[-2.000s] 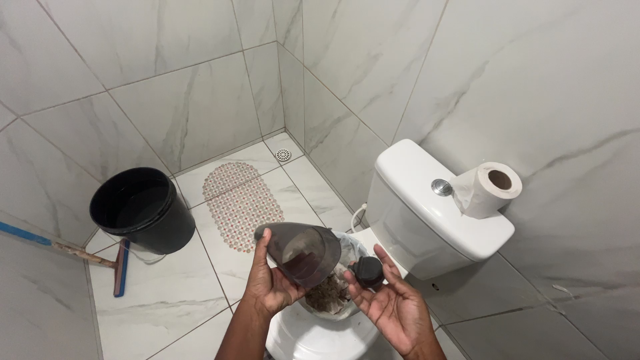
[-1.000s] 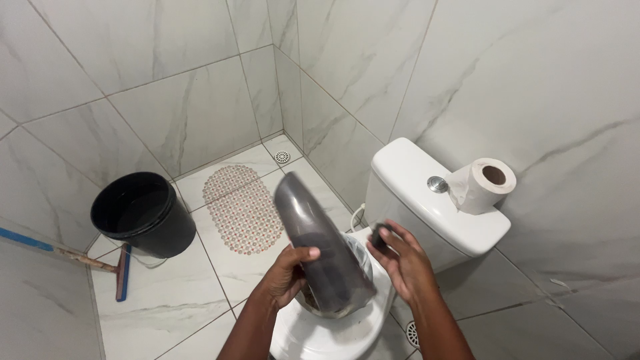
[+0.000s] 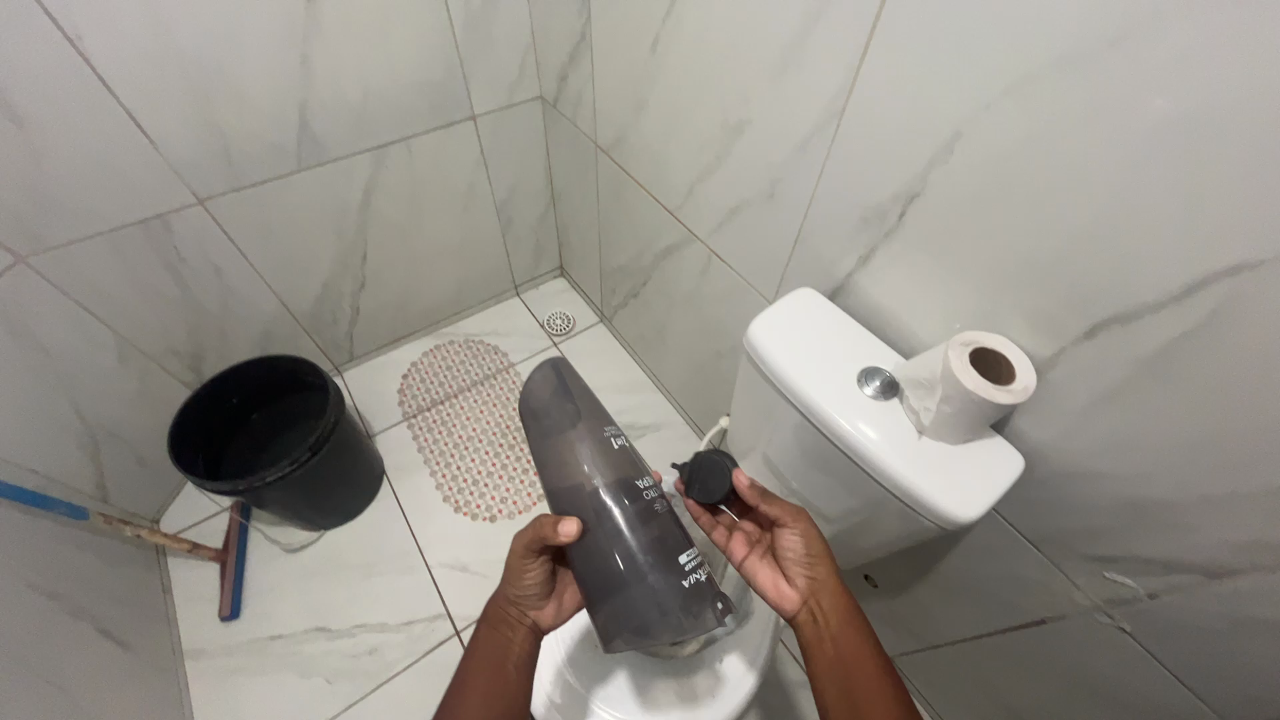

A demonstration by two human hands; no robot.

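My left hand (image 3: pixel 545 575) grips a smoky translucent plastic vacuum cleaner dust container (image 3: pixel 625 530) around its side; the container is tilted and bears white lettering. My right hand (image 3: pixel 770 545) holds a small round black part (image 3: pixel 711 477), perhaps a filter or cap, between thumb and fingers, just right of the container. Below both hands is the white toilet lid (image 3: pixel 600 690). Something pale shows under the container's lower end, mostly hidden by it.
A toilet paper roll (image 3: pixel 968 388) lies on the cistern (image 3: pixel 850 420). To the left are a black bucket (image 3: pixel 275 445), a floor squeegee (image 3: pixel 235 560) and a bath mat (image 3: pixel 470 430). A round floor drain (image 3: pixel 559 322) sits near the corner, between tiled walls.
The dust container, earlier held with its wide opening showing over a bag of debris, has been turned so its lettered side shows. The black part remains in my right hand.
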